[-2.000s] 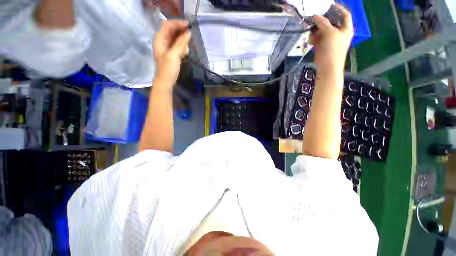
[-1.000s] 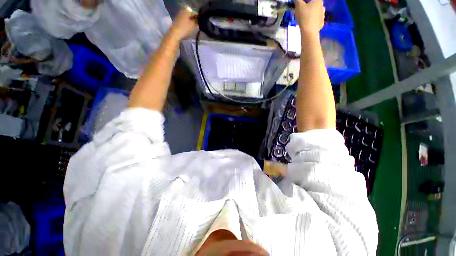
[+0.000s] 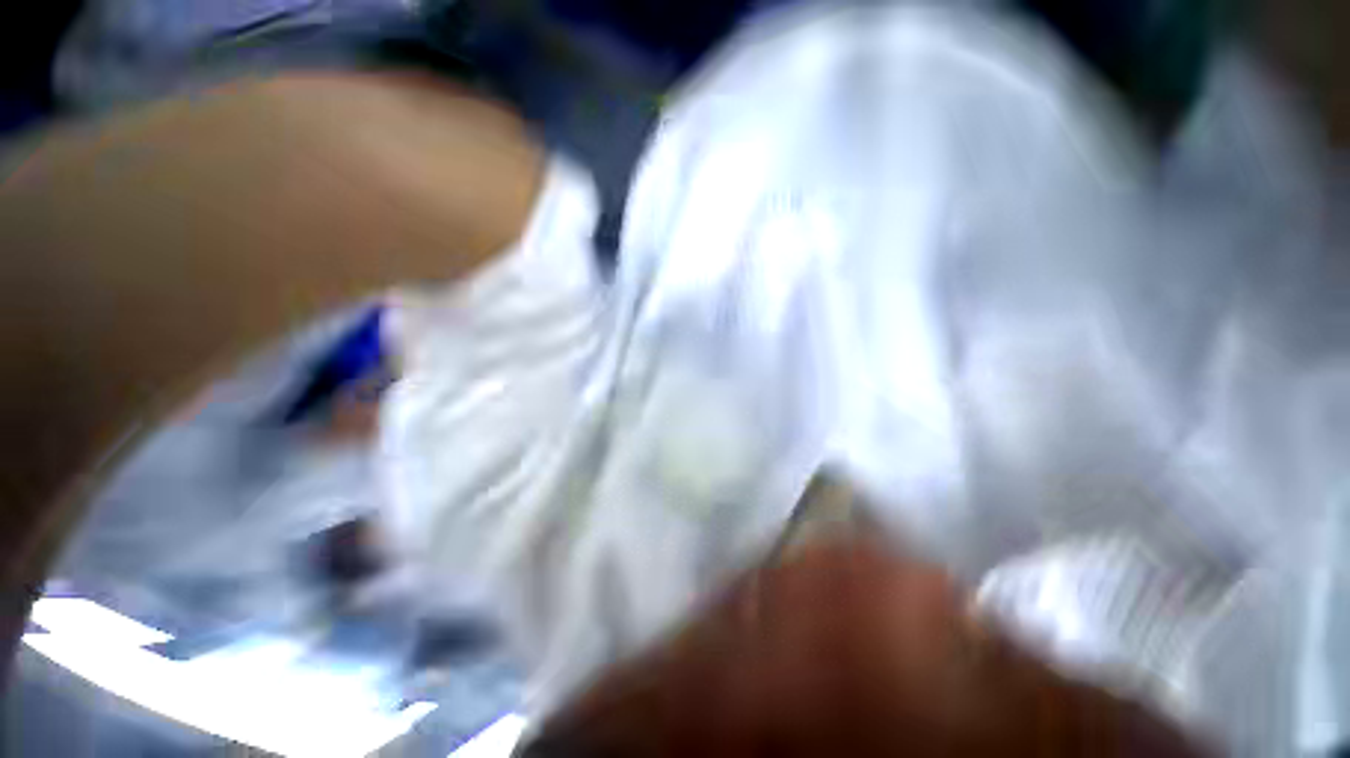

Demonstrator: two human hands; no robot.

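Observation:
The view is strongly blurred and no work object can be made out. My white smock [image 3: 829,282] fills the middle. A bare forearm [image 3: 281,193], seemingly my left, runs very large and close from the sleeve to the left edge and bends down there. Its hand cannot be seen. My right hand is not in view either.
Bright white light panels [image 3: 222,681] show at the lower left. Blurred pale shapes and a small blue patch [image 3: 353,348] lie below the forearm. The top edge is dark and cannot be read.
Both hands, the cable and the white machine have left the view. The camera has swung and blurred. The left forearm is now large and close at the left.

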